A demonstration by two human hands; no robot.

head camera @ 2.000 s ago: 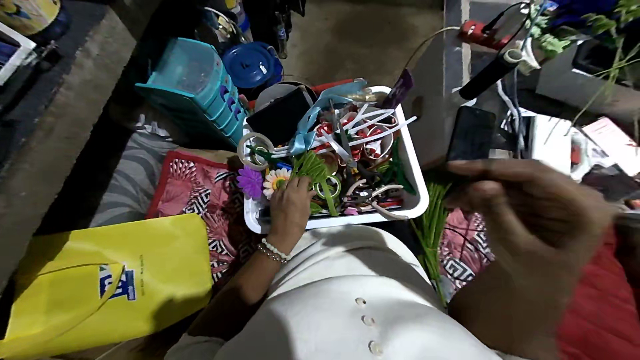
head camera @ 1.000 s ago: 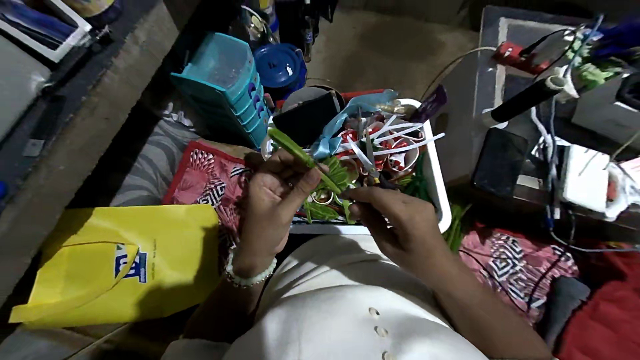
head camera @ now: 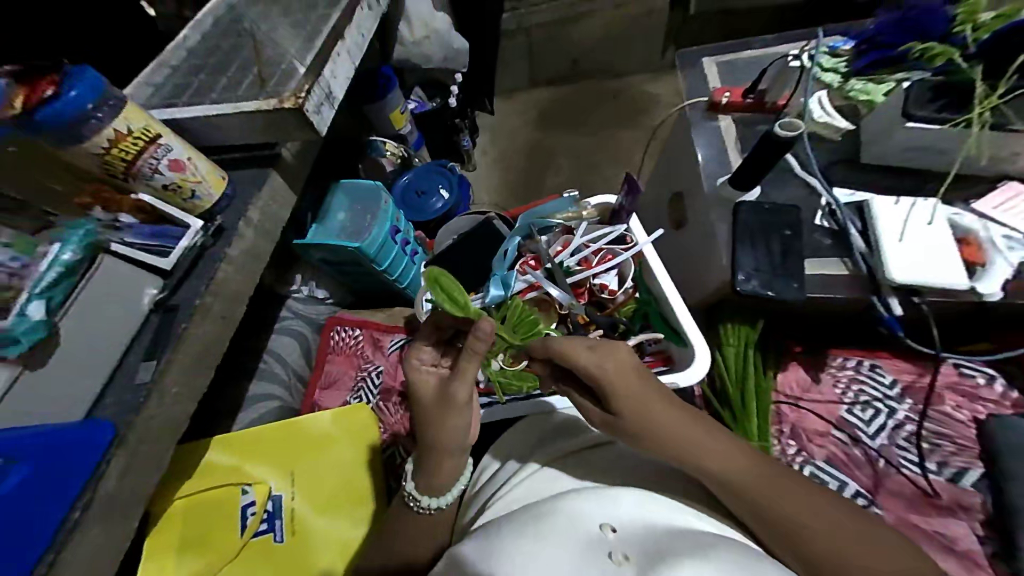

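Observation:
My left hand [head camera: 448, 360], with a beaded bracelet at the wrist, holds a green leafy piece [head camera: 452, 294] between thumb and fingers. The fingertips of my right hand [head camera: 588, 372] are pinched at the right side of the same green piece, just below its cluster of narrow leaves. Both hands are over the near edge of a white plastic basket [head camera: 694, 364]. In the basket lie scissors, white strips [head camera: 612, 252], a light blue ribbon [head camera: 506, 260] and red-and-white items. Whether the green piece is real or made of craft material, I cannot tell.
Teal stacked drawers [head camera: 360, 224] and a blue-lidded container [head camera: 432, 192] stand behind left. A yellow bag [head camera: 320, 472] lies at lower left. Green stems [head camera: 740, 384] lie right of the basket. On the right table are a black phone [head camera: 768, 248], a black roll [head camera: 764, 156] and cables.
My right hand has come from the right side to the green piece. My left hand, earlier down in the basket, has lifted with the green piece. The view has shifted.

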